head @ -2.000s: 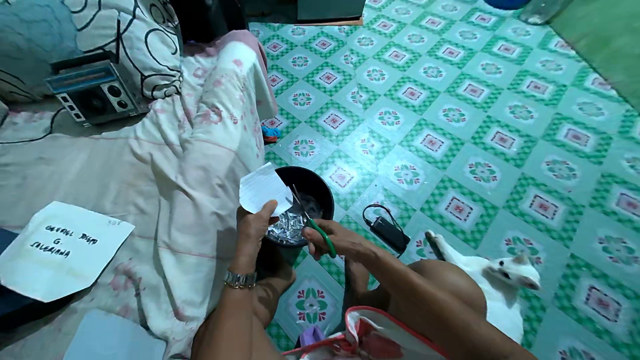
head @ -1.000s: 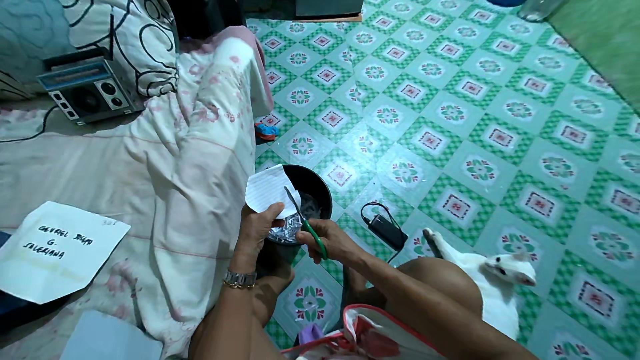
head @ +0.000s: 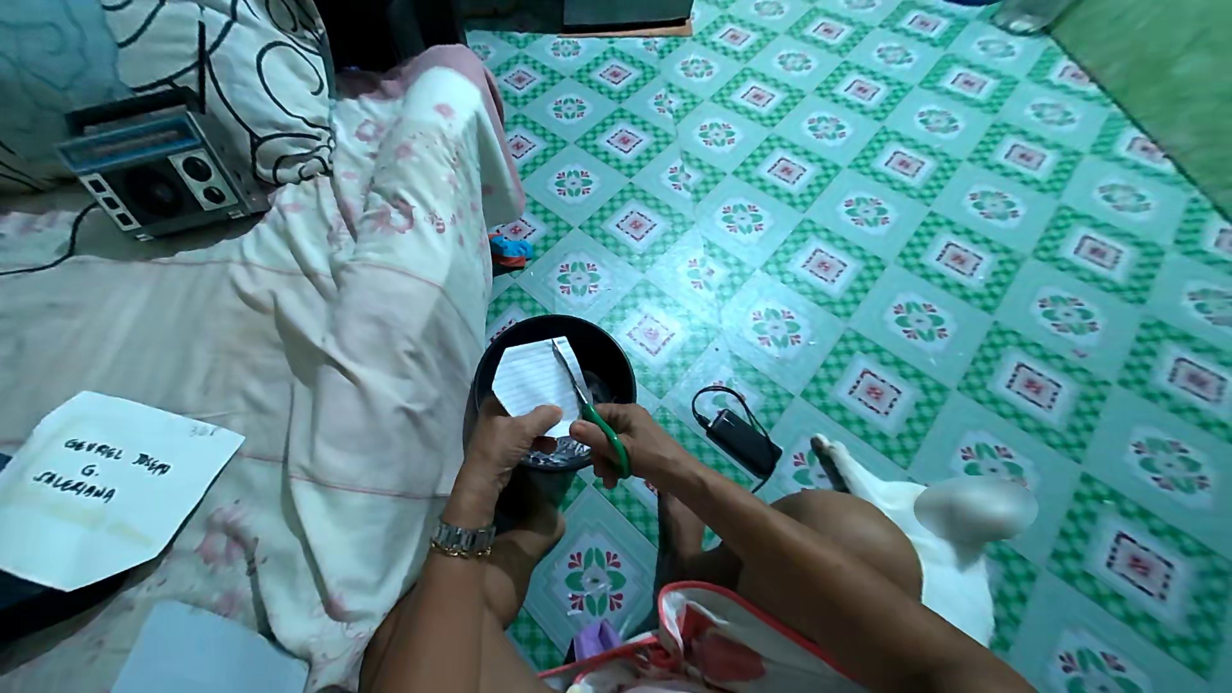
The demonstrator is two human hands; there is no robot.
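My left hand point(head: 510, 438), with a metal wristwatch on the wrist, pinches the lower edge of a piece of lined white paper point(head: 529, 377). In my right hand point(head: 630, 445) is a pair of green-handled scissors point(head: 606, 433), its blades pointing up and left along the paper's right edge. Both hands are over a black bin point(head: 616, 351) that has shiny crumpled plastic inside. The blades look nearly closed; whether they cut the paper at this moment I cannot tell.
A bed with a floral sheet point(head: 385, 318) is at left, bearing a radio point(head: 159, 178), a paper with handwriting point(head: 115, 491) and a pale sheet point(head: 207, 654). On the tiled-pattern floor lie a black power bank with a cable point(head: 741, 443) and a white cat point(head: 962, 577) beside my knee.
The paper between my hands has tilted, and the scissors have shifted from above the bin's right side to along the paper's right edge.
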